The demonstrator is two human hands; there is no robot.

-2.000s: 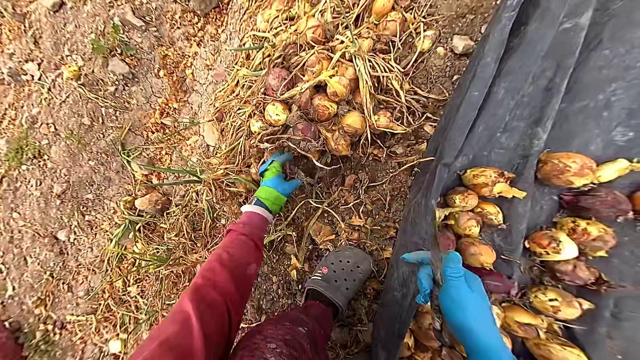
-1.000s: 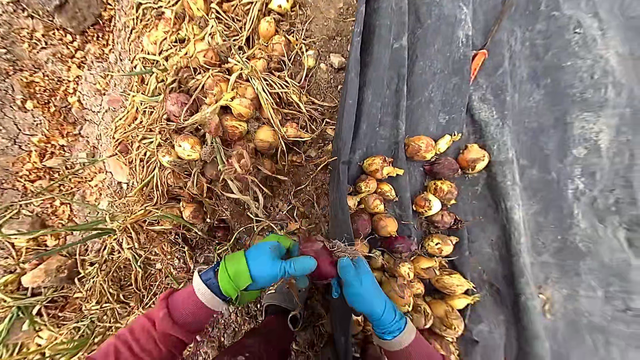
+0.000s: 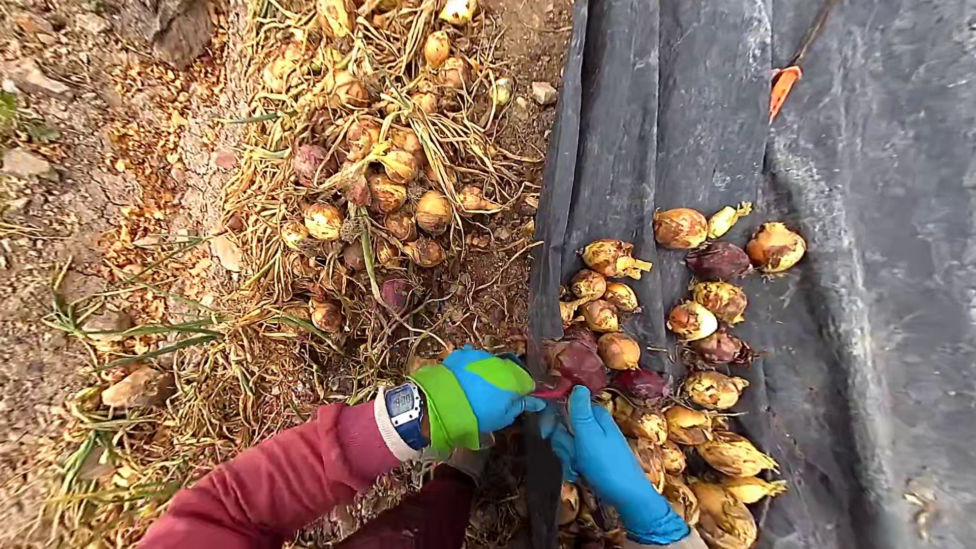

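Observation:
My left hand, in a blue and green glove, has its fingers closed on the neck of a red onion at the edge of the dark fabric sheet. The bulb points up and to the right. Just below the bulb is my right hand, in a blue glove, its fingers curled near the onion's neck; whether it holds a tool is hidden. Yellow onions and another red onion lie on the sheet beside my right hand. A heap of onions with dried tops lies on the soil ahead of my left hand.
Dark fabric sheeting covers the ground at the right, with folds along its near edge. An orange tag lies on it. Stones and dry leaves are scattered over the soil at the left.
My left hand was by the onion heap, empty, two seconds ago; one second ago it held a red onion close to my right hand. The onion is now over the sheet's edge.

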